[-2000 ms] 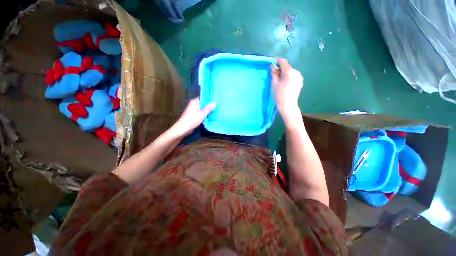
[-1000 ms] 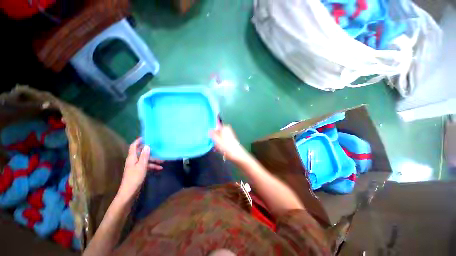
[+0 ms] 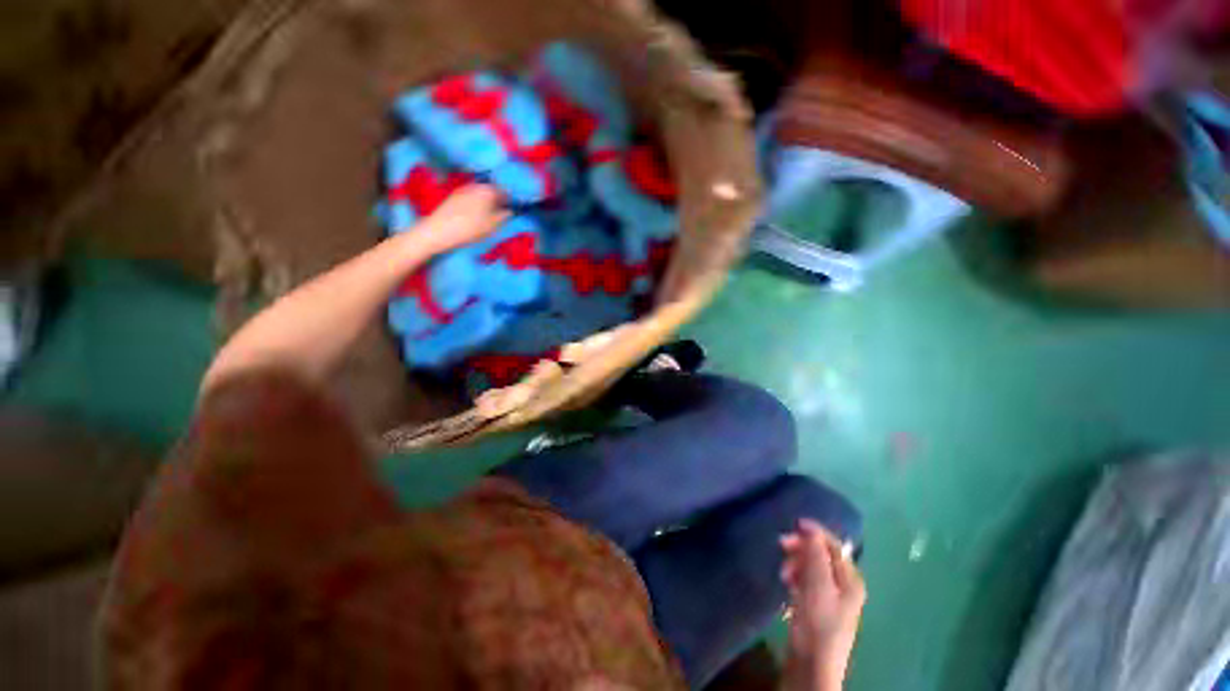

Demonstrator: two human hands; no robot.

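Note:
My left hand (image 3: 470,216) reaches into the large round carton (image 3: 719,203) and rests at the pile of light-blue plush pieces (image 3: 472,286) with red bows. The view is blurred, and I cannot tell whether its fingers grip a piece. My right hand (image 3: 820,583) is beside my right knee at the lower right, fingers partly curled, with no plush piece in it. A small pale spot shows at its fingertips; I cannot tell what it is.
My legs in jeans (image 3: 661,466) lie between the carton and my right hand. A pale-blue stool (image 3: 931,209) stands behind the carton, near a brown-red object (image 3: 917,128). A translucent woven sack (image 3: 1126,581) lies at the lower right on the green floor (image 3: 998,392).
The view has swung left to the round carton. The blue piece that both hands held is out of them. My left hand has moved into the carton; my right hand is now apart from it.

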